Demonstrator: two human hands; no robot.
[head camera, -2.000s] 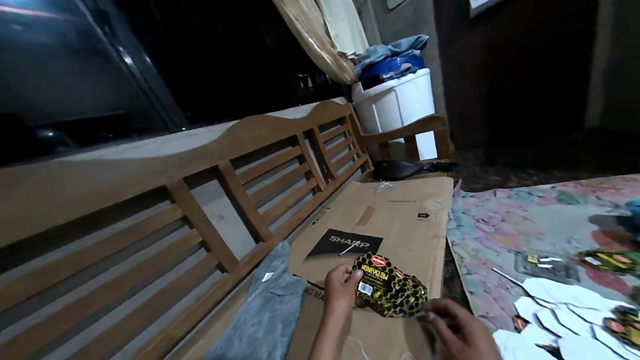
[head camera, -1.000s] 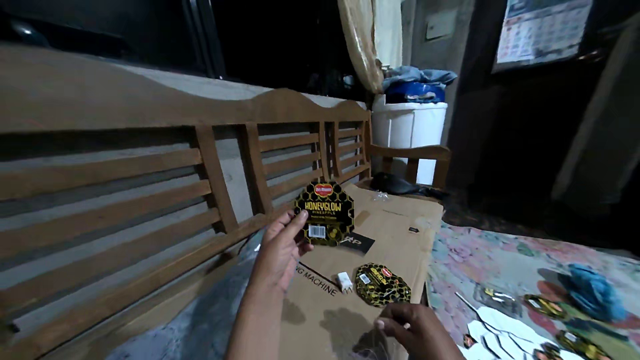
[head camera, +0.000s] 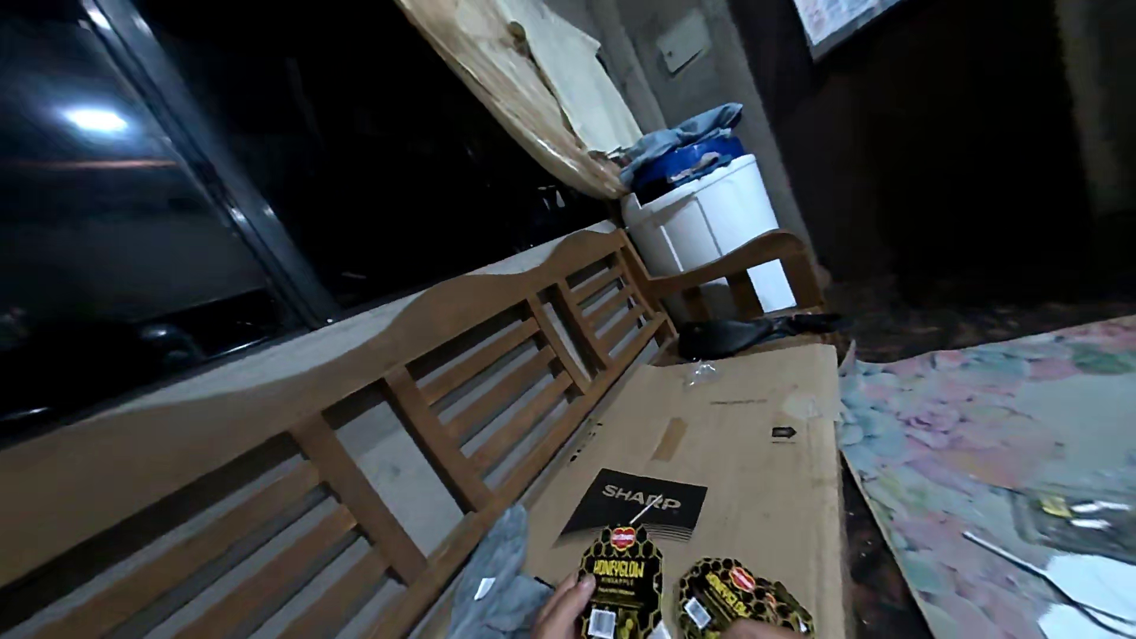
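At the bottom of the head view, my left hand (head camera: 564, 611) pinches the left edge of a black and gold Del Monte pineapple tag (head camera: 623, 577), its printed face toward me. A thin white string or stick shows at its top. My right hand (head camera: 759, 629) shows only as a bit of finger at the bottom edge, over a second such tag (head camera: 741, 595); whether it grips that tag cannot be told. Both tags are above a flattened Sharp cardboard box (head camera: 745, 470) on the wooden bench (head camera: 444, 311).
Grey cloth (head camera: 497, 577) lies left of my left hand. A black bag (head camera: 745, 333) and clear plastic (head camera: 701, 374) are at the far end, before a white bin (head camera: 701, 217). On the right, a floral-covered surface (head camera: 958, 417) holds a clear plastic container (head camera: 1078, 519) and white tags (head camera: 1092, 581).
The tag in my left hand was raised one second ago and is now lower. My right hand has mostly left the frame. The view has tilted.
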